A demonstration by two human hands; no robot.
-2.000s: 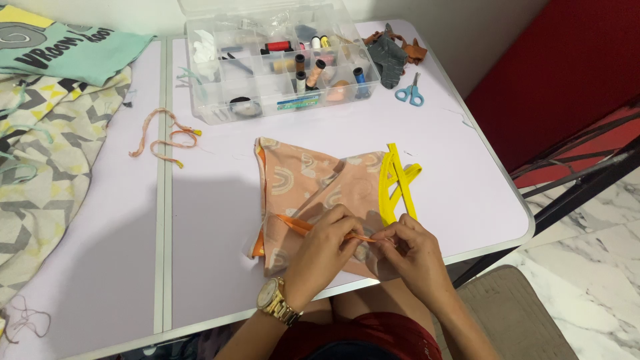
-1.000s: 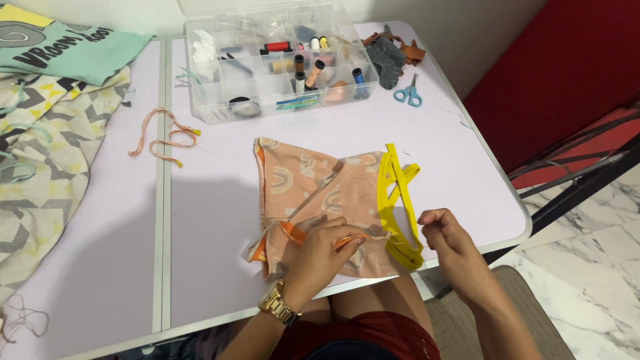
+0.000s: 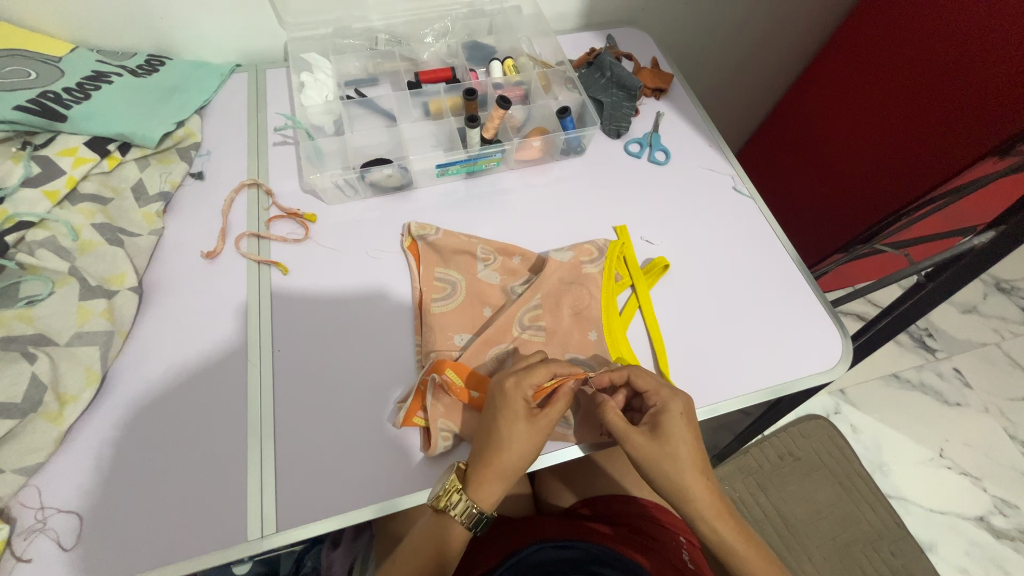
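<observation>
A peach garment with a rainbow print [image 3: 512, 296] lies on the white table, its right edge bound with yellow trim and straps [image 3: 632, 296]. My left hand [image 3: 520, 408], with a gold watch at the wrist, pinches an orange-lined folded edge [image 3: 560, 384] of the garment near the table's front. Close against it on the right, my right hand [image 3: 644, 404] has thumb and fingers together at the end of that fold. Something thin, perhaps a needle or thread, shows between the fingertips; it is too small to tell.
An open clear plastic organizer [image 3: 400, 172] with thread spools stands at the back. Right of it are small blue-handled scissors [image 3: 650, 148] and grey and brown fabric scraps [image 3: 612, 92]. Peach cords [image 3: 272, 224] and a patterned cloth [image 3: 88, 288] lie left. A stool [image 3: 816, 496] stands lower right.
One second ago my right hand was apart from the cloth, to the right of the yellow trim. It has come back to the folded edge beside my left hand, which still holds the fold.
</observation>
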